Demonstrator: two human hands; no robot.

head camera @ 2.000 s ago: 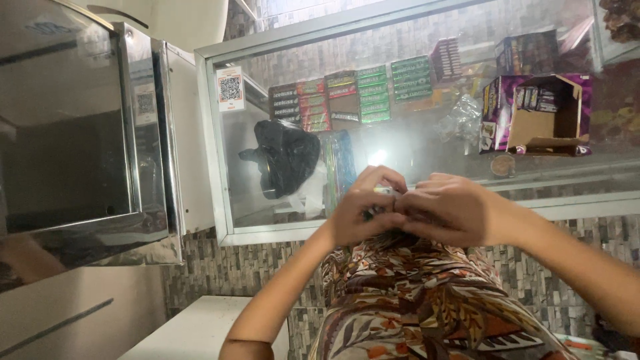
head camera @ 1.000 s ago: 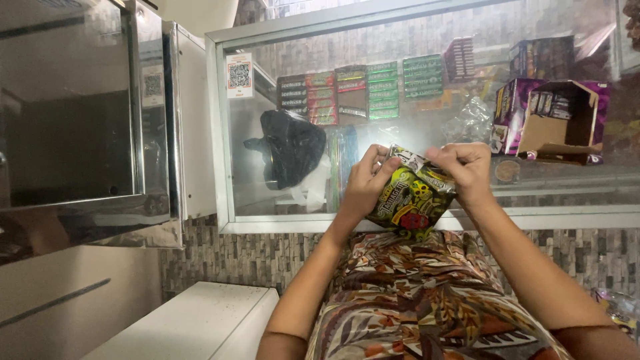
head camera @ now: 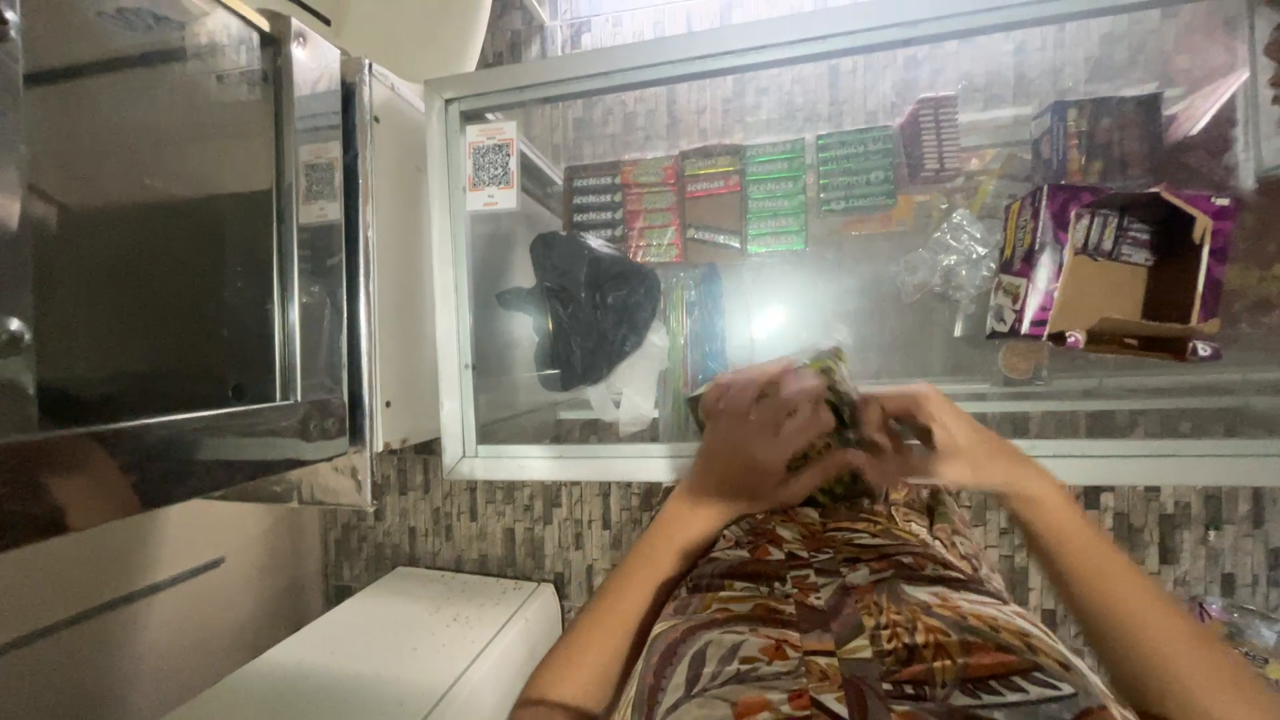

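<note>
My left hand (head camera: 765, 440) is wrapped around a crumpled dark packet with yellow-green print (head camera: 828, 460), held in front of my body at the front edge of the glass counter. My right hand (head camera: 925, 435) is at the packet's right side, its fingers bent; motion blur hides whether they grip it. Beyond the hands, a black plastic bag (head camera: 595, 310) lies on the left of the glass, and an opened purple carton (head camera: 1040, 265) with small packs inside stands on the right.
Rows of candy packs (head camera: 775, 195) show through the glass counter, framed in pale metal (head camera: 580, 468). Clear plastic wrap (head camera: 950, 255) is near the carton. A steel-edged cabinet (head camera: 320, 300) stands at the left, above a white box-shaped surface (head camera: 400, 640). A printed code card (head camera: 492, 165) is at the glass corner.
One second ago both hands held the packet's top edge with its printed front showing. Now the left hand covers much of it, and the right hand is lower at its side.
</note>
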